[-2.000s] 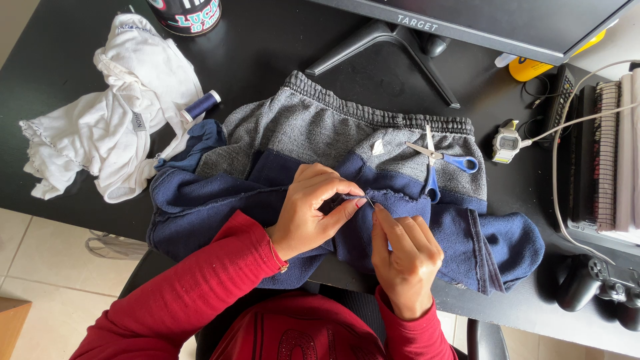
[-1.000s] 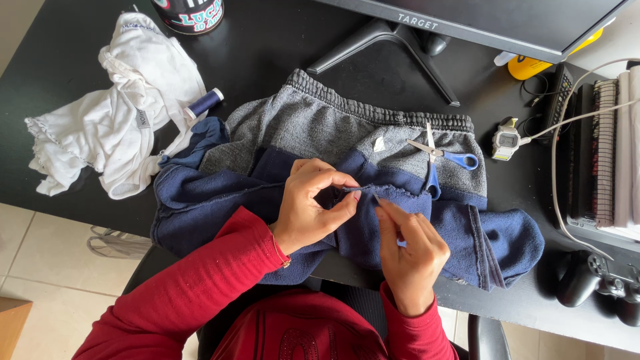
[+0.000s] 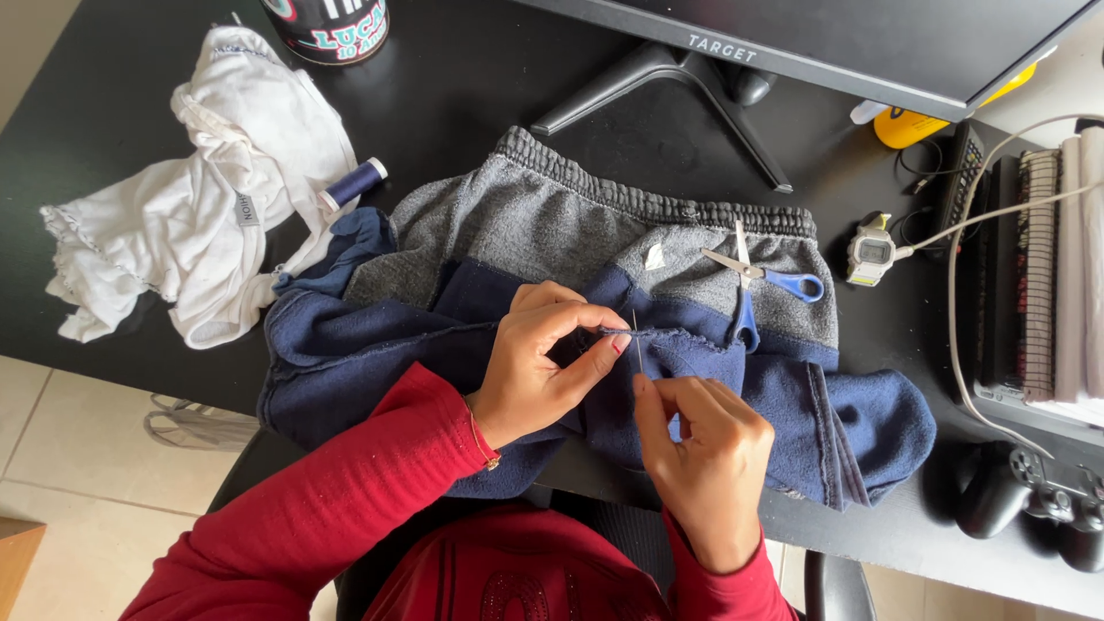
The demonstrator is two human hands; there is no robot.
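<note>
Grey and navy fleece pants (image 3: 552,216) with an elastic waistband lie across the desk. My left hand (image 3: 552,362) pinches the raw edge of a navy seam between thumb and index finger. Just right of those fingertips, my right hand (image 3: 707,448) holds a sewing needle (image 3: 638,349) upright, its upper part crossing the fabric edge. Blue-handled scissors (image 3: 755,273) lie spread on the pants beyond my right hand, near a small white scrap (image 3: 655,257). A spool of navy thread (image 3: 354,184) rests against a white garment (image 3: 250,121) at the left.
A monitor stand (image 3: 664,73) stands behind the pants, with a printed tin (image 3: 332,26) at the back left. On the right are a digital watch (image 3: 871,252), a white cable (image 3: 954,285), a remote control (image 3: 959,185), notebooks (image 3: 1039,276) and a game controller (image 3: 1026,492).
My right hand has moved back to the fabric edge beside my left fingertips, where the needle now shows plainly. My left hand keeps its pinch on the seam.
</note>
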